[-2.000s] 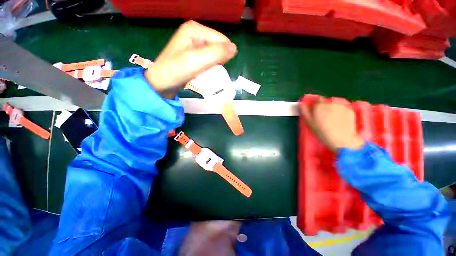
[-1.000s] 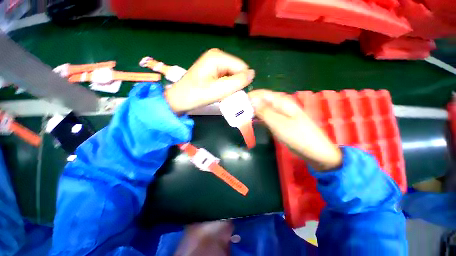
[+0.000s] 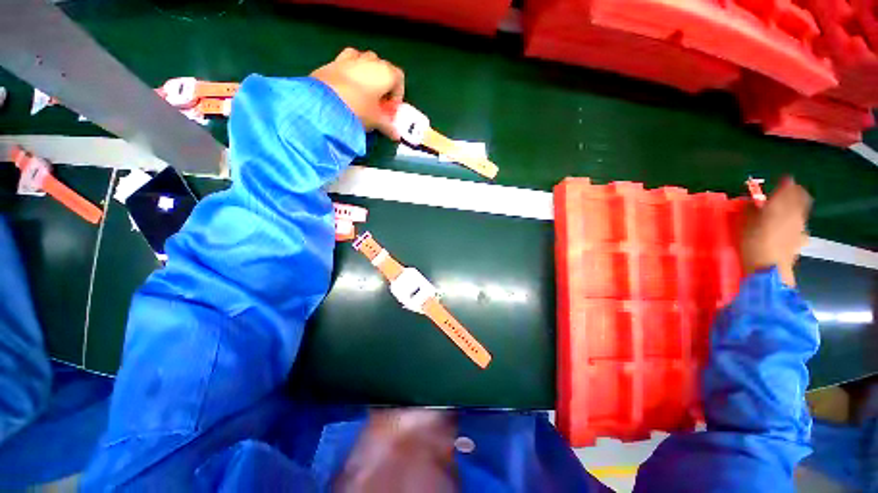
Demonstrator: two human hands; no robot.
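Note:
My left hand [image 3: 364,89] is over the green belt, its fingers closed at the pale head of a smartwatch [image 3: 412,125]; the orange strap points right over a white card [image 3: 414,152]. My right hand [image 3: 778,229] is at the far right corner of the red tray [image 3: 631,313]. A small orange and white watch end [image 3: 756,191] sticks out beside its fingers; the rest is hidden. Another smartwatch [image 3: 414,290] lies face up on the dark green bench, left of the tray. A strap piece [image 3: 345,220] shows beside my left sleeve.
Red tray stacks [image 3: 664,58] stand across the belt. A grey post [image 3: 116,91] crosses the upper left. More watches [image 3: 197,94] lie behind it. A black phone-like rectangle [image 3: 161,210] and another watch [image 3: 37,175] lie left. A blurred skin-coloured shape [image 3: 402,453] is at the bottom.
My hands were together at a watch and have parted. My right hand has moved right to the tray's far corner. My left hand has moved up and left, and now has a watch at its fingers.

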